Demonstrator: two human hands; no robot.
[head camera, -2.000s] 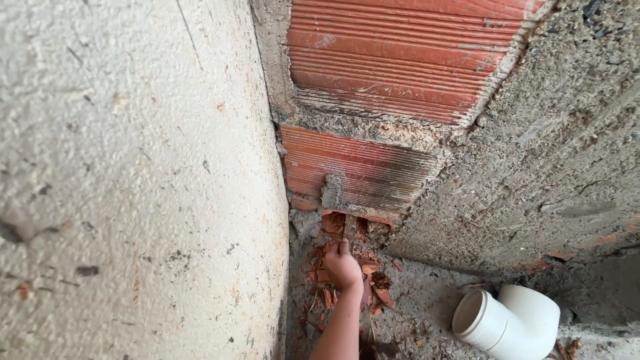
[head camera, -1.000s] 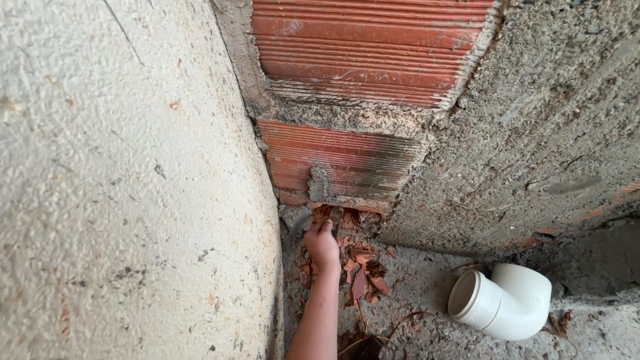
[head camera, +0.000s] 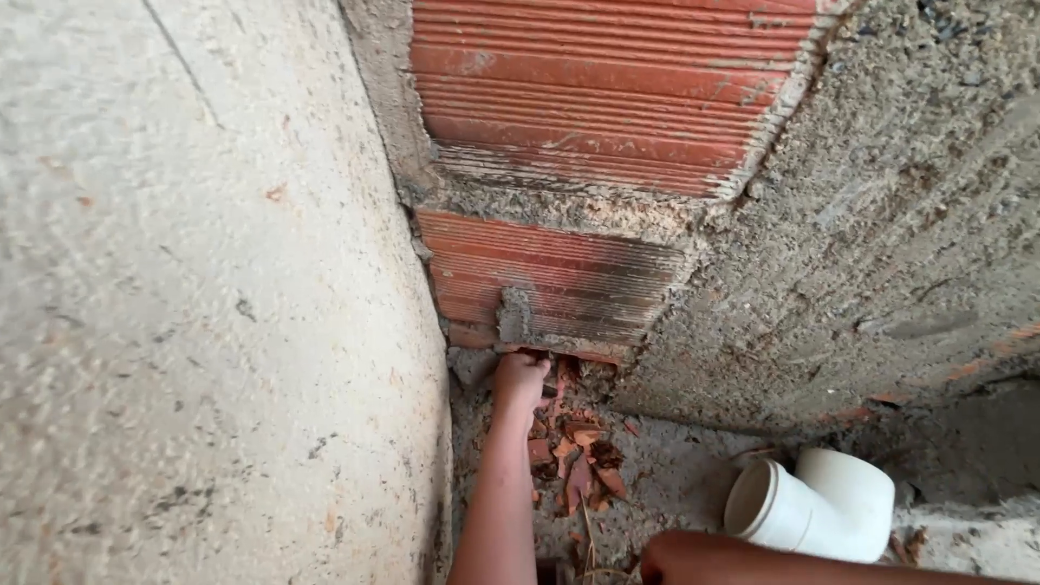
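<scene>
My left hand (head camera: 522, 382) reaches down to the broken gap under the lower red clay hollow brick (head camera: 561, 276). Its fingers are curled around something dark whose end shows by the palm; what it is I cannot tell. Just right of that hand lie red brick shards (head camera: 585, 467) on the rough floor. Low in the view is my right hand (head camera: 670, 556), its back toward me and its fingers hidden; whether it holds anything does not show. It is near the open end of a white plastic pipe elbow (head camera: 845, 504).
A pale, rough-coated wall (head camera: 244, 325) rises close on the left. A coarse cement-rendered wall (head camera: 853, 268) slants along the right. Another red hollow brick (head camera: 601, 89) is set in mortar above the lower one. Thin stringy strands (head camera: 591, 536) lie on the floor.
My right hand and forearm have come into view at the bottom right. My left hand stays by the gap under the brick.
</scene>
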